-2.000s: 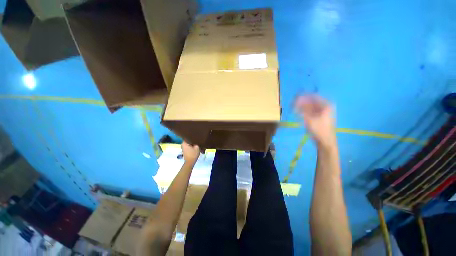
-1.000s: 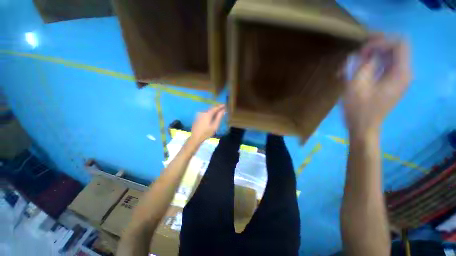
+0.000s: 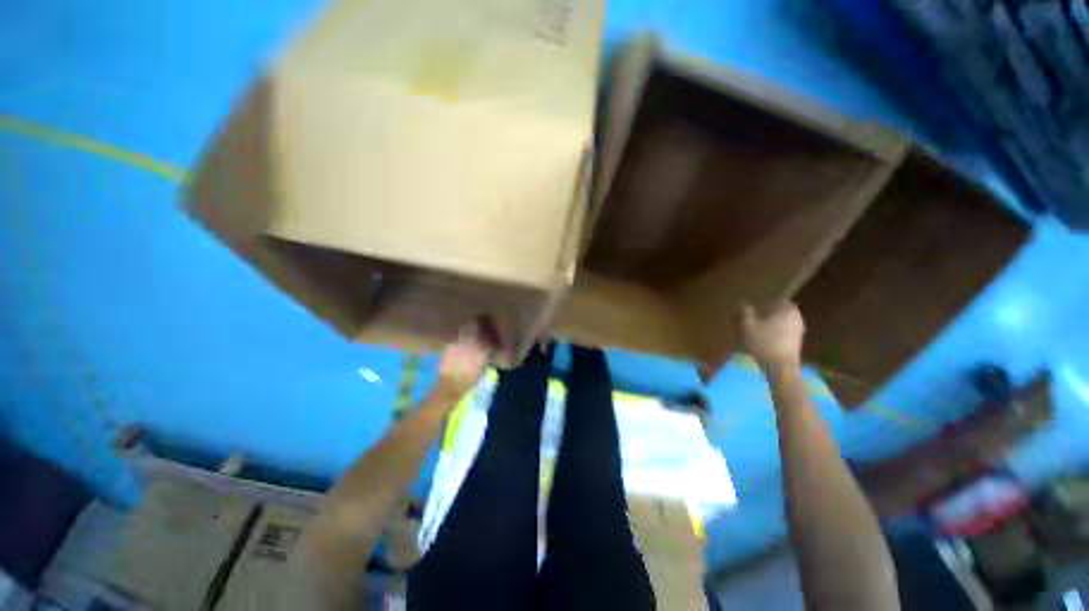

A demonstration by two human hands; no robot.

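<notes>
A large brown carton (image 3: 418, 179) stands on the left with its taped face up and a dark opening toward me. My left hand (image 3: 468, 356) is at its lower near edge, with fingers closed on that edge. A second carton (image 3: 728, 179), open with its hollow inside showing, stands to its right. My right hand (image 3: 774, 334) grips its near right corner. An open brown flap or further carton side (image 3: 914, 281) lies to the right of that. The picture is blurred.
My legs are in dark trousers. White sheets with yellow edges (image 3: 675, 454) lie behind them. Closed cartons (image 3: 179, 537) are at the lower left. A blurred blue stack (image 3: 1015, 96) is at the upper right. A blurred red item (image 3: 979, 504) is at the lower right. The floor is blue with yellow lines.
The view has swung. A carton with its closed face up is now at the left, and an open carton is at the right. My right hand has come down onto the open carton's corner.
</notes>
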